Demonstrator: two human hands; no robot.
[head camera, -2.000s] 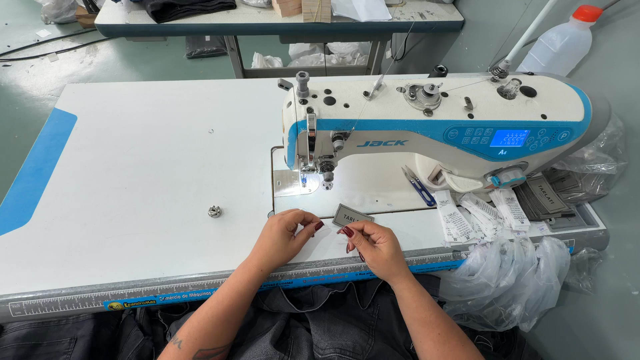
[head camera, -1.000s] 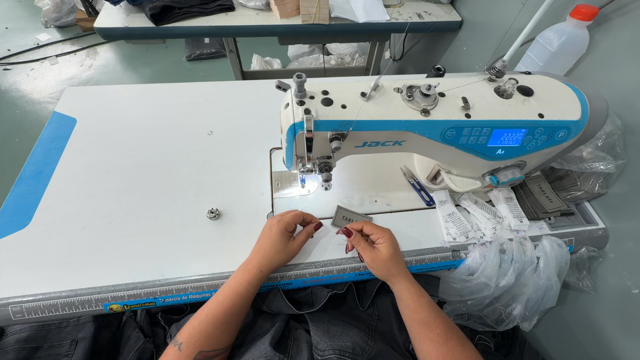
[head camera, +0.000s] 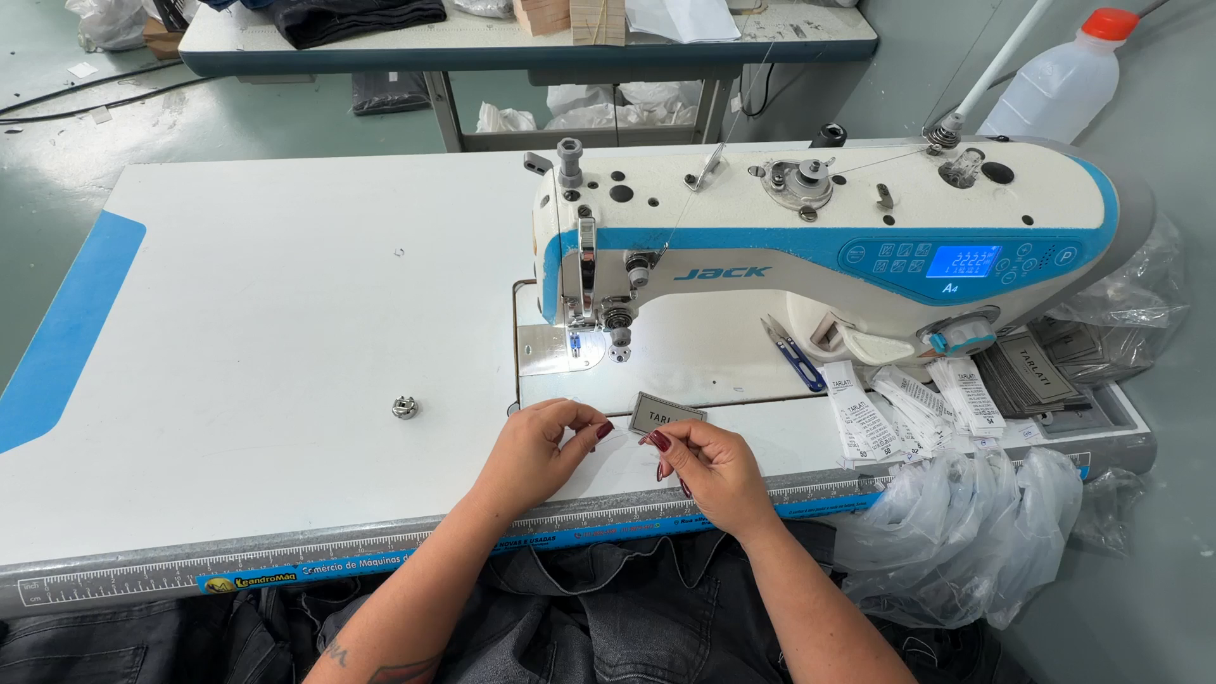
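Observation:
My left hand (head camera: 549, 450) and my right hand (head camera: 711, 470) are held close together above the table's front edge, each with thumb and index finger pinched. Something thin, perhaps thread, may lie between the fingertips; it is too fine to tell. A grey label (head camera: 662, 414) with dark writing lies flat just behind my right fingertips. Behind both hands stands the Jack sewing machine (head camera: 807, 247), its lamp lit over the metal needle plate (head camera: 556, 351). A small metal bobbin case (head camera: 405, 408) rests on the white table to the left. Dark denim (head camera: 608, 608) lies below, across my lap.
Blue-handled thread snips (head camera: 796, 356) lie under the machine arm. Printed white care labels (head camera: 860, 418) and stacked grey labels (head camera: 1021, 370) sit at the right. Clear plastic bags (head camera: 959, 532) hang over the front edge. A second table (head camera: 475, 43) stands behind.

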